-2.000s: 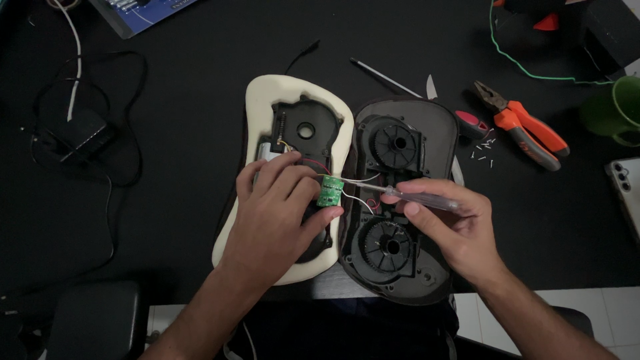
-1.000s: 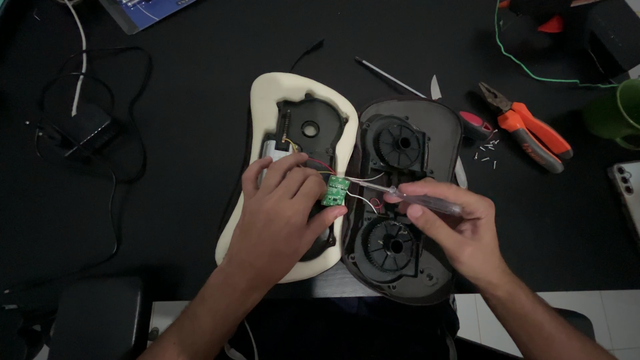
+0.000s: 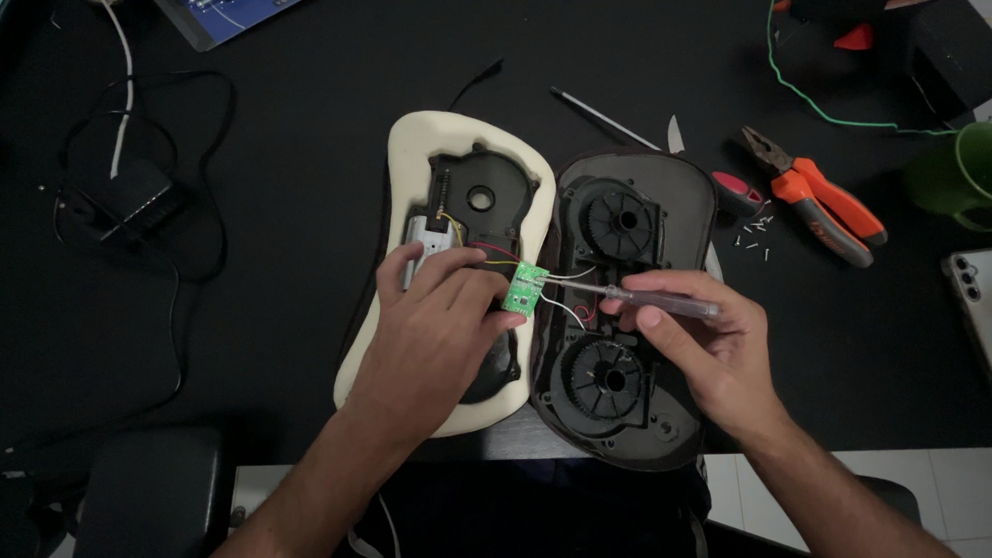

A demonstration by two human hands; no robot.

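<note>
A small green circuit board [image 3: 524, 290] is pinched at its left and lower edges by my left hand [image 3: 438, 318], over the cream foam-edged half [image 3: 415, 136] of an opened cushion-like device. Red, yellow and white wires run from the board. My right hand [image 3: 697, 333] holds a screwdriver with a clear handle [image 3: 670, 302], its metal tip on or just above the board. Partly under my left fingers sits a silver motor [image 3: 428, 236]. In the device's dark right half [image 3: 686, 186] are two black plastic gear wheels, the upper [image 3: 620, 221] and the lower [image 3: 604, 378].
Combination pliers with orange handles [image 3: 829, 205], small screws [image 3: 752, 232], a red-and-black handle [image 3: 736, 194], a blade tip [image 3: 675, 136] and a thin rod [image 3: 604, 115] lie right of the device. A green mug [image 3: 957, 178] and a phone [image 3: 973, 294] stand farther right. A black adapter [image 3: 124, 198] with cables is left.
</note>
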